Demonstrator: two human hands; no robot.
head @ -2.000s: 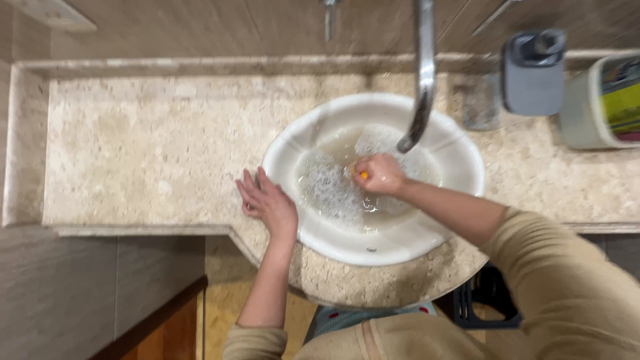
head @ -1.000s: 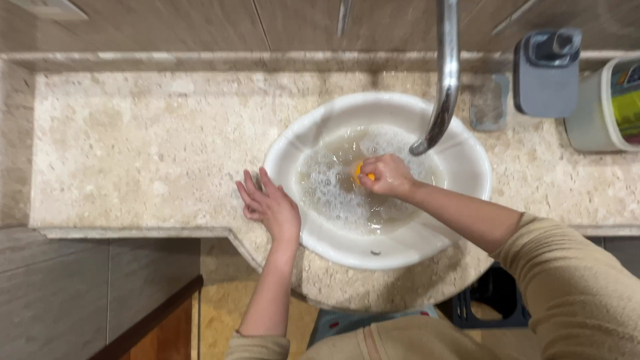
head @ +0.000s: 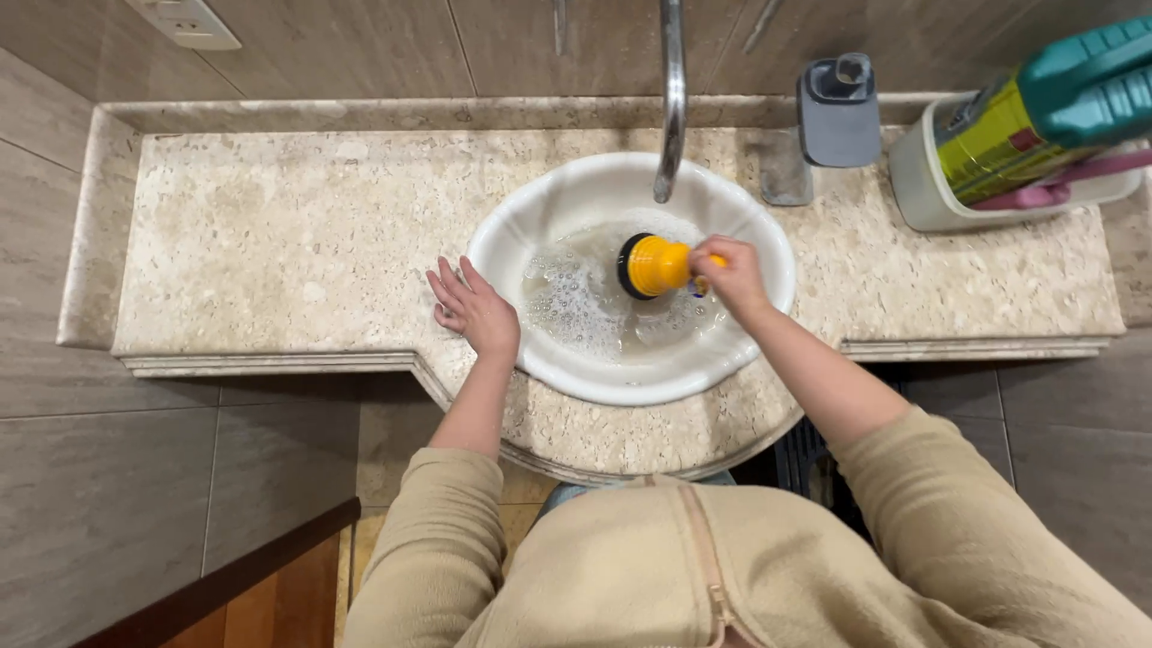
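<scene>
A small yellow plunger (head: 659,266) with bellows and a black rubber rim is in my right hand (head: 731,274), which grips its handle. It is tilted sideways over the basin, its black rim facing left. Below it, cloudy, soapy water (head: 585,315) lies in the white oval sink (head: 630,390). My left hand (head: 479,310) rests at the sink's left rim with fingers spread over the stone counter, holding nothing. The chrome faucet spout (head: 671,108) hangs over the back of the sink.
Right of the faucet stand a grey dispenser (head: 839,121) and a clear container (head: 786,171). A white bin (head: 922,184) at the right holds a green and teal bottle (head: 1017,126) and a pink-handled item (head: 1035,193). The stone counter (head: 270,243) extends left to a raised edge.
The plunger, mostly hidden in my right hand and the water before, is now lifted into view. My right hand has moved toward the sink's right side. My left hand stays by the rim.
</scene>
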